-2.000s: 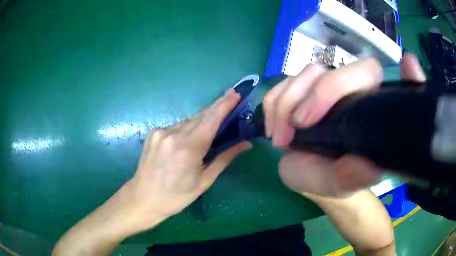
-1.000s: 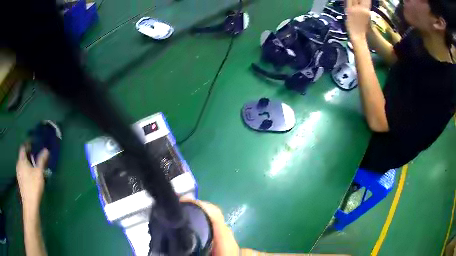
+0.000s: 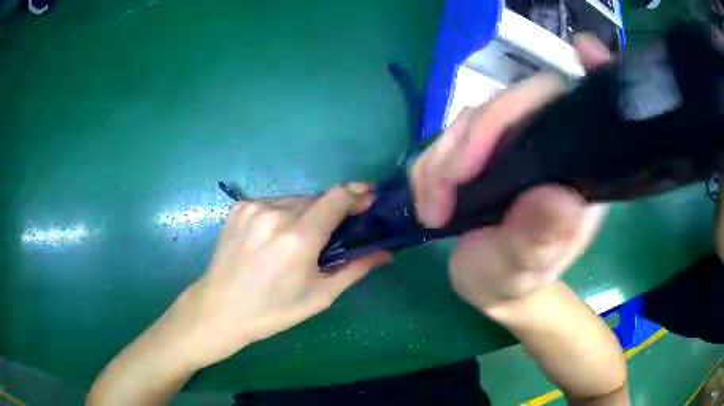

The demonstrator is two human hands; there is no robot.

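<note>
My left hand holds a navy strapped pad between thumb and fingers over the green table. A narrow dark strap curves up from behind the pad, and a short dark end shows beyond my left hand. My right hand is wrapped around a thick black electric screwdriver with a pale label, lying slanted across the right side, blurred. Its front end is at the pad's right side. The bit and any screw are hidden.
The white and blue screw feeder stands at the top right, partly behind my right hand. The glossy green table spreads to the left. A blue stool and a dark-clothed person's part show at the right edge.
The view has swung back from the feeder and the neighbouring worker to my hands. The screwdriver is now at the pad; one second ago my left hand held a pad farther from it.
</note>
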